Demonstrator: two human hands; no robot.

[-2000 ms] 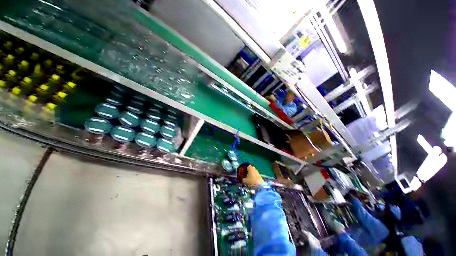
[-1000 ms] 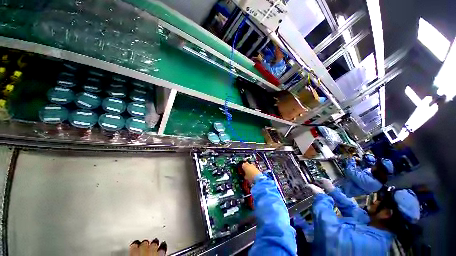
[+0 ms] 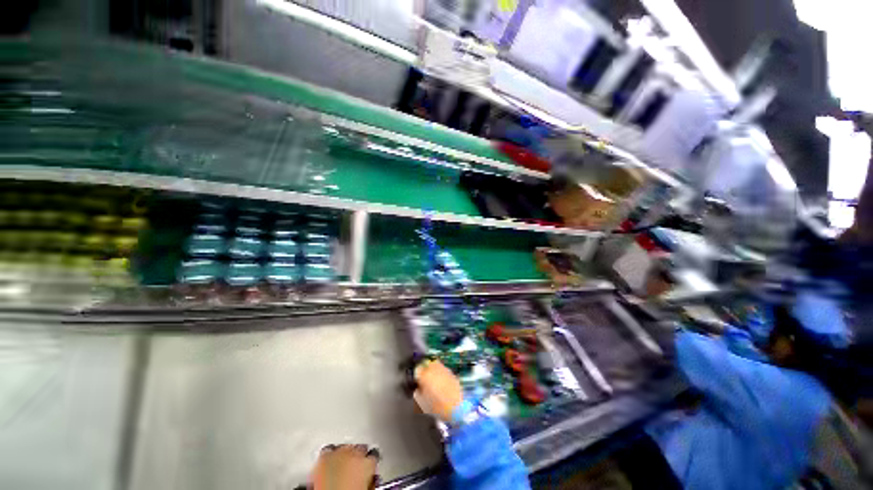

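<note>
The frame is motion-blurred. A green circuit board (image 3: 493, 388) lies in its frame on the line, with three orange-red toroidal inductors (image 3: 517, 362) in a row on it. My right hand (image 3: 439, 388), bare with a blue sleeve, is at the board's left edge with its fingers bent; blur hides whether it holds anything. My left hand (image 3: 346, 467) is low at the bottom edge over the pale surface, partly cut off, its fingers curled and what is under them hidden.
The shelf holds blue-topped capacitors (image 3: 257, 256) and yellow-topped components (image 3: 72, 234). A blue coiled cord (image 3: 428, 234) hangs over it. A dark carrier frame (image 3: 613, 337) lies right of the board. A person in a blue smock (image 3: 747, 407) is at the right.
My right hand has moved from the toroidal inductors to the board's left edge. My left hand has come further into view. The camera view has turned and the shelf looks more level.
</note>
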